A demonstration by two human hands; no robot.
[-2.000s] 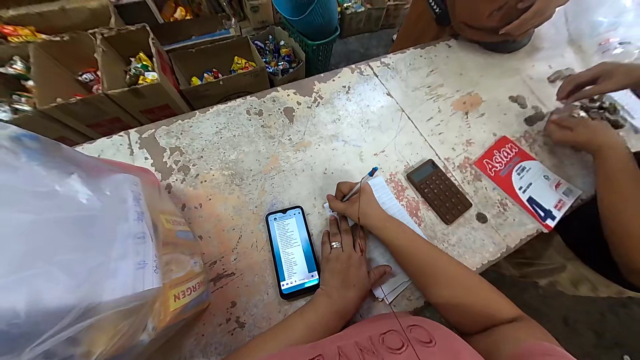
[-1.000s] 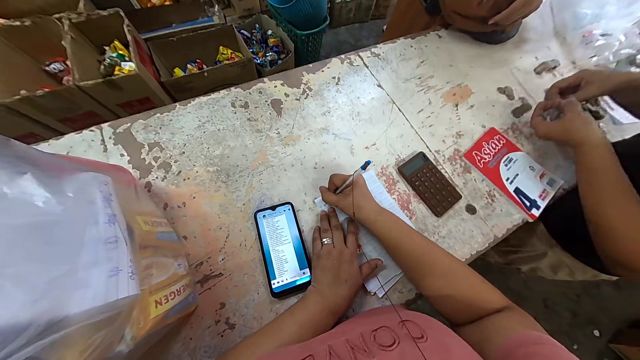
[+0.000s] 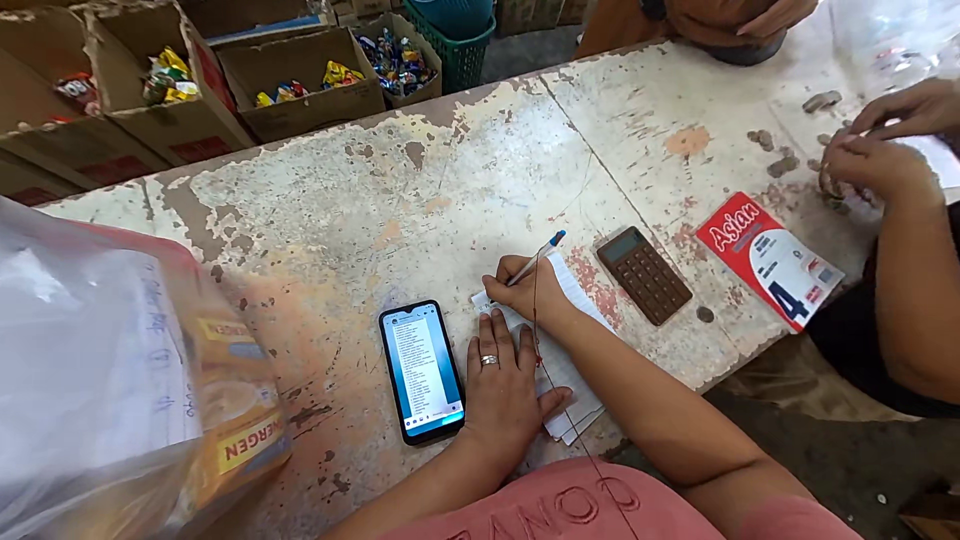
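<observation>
My right hand (image 3: 529,289) holds a ballpoint pen (image 3: 538,256) with a blue end, its tip hidden by the fingers, over lined paper sheets (image 3: 581,296) that bear writing. Flat beside it, with fingers slightly spread and a ring on one of them, my left hand (image 3: 504,379) rests on the sheets' left edge and holds nothing. Just left of that hand lies a smartphone (image 3: 424,371) with a lit screen of text. A brown calculator (image 3: 643,276) is to the right of the paper. Farther right lies a red and white pad (image 3: 771,261).
A plastic bag of packets (image 3: 232,390) stands at the left on the worn painted table (image 3: 322,195). Cardboard boxes (image 3: 315,109) of wrapped goods and a green basket (image 3: 465,56) are beyond the far edge. At right, another person's hands (image 3: 885,150) are over coins (image 3: 784,165); another person is at top.
The other person's hands at right have shifted slightly over the coins. My hands keep about the same places on the paper, the pen still in my right hand.
</observation>
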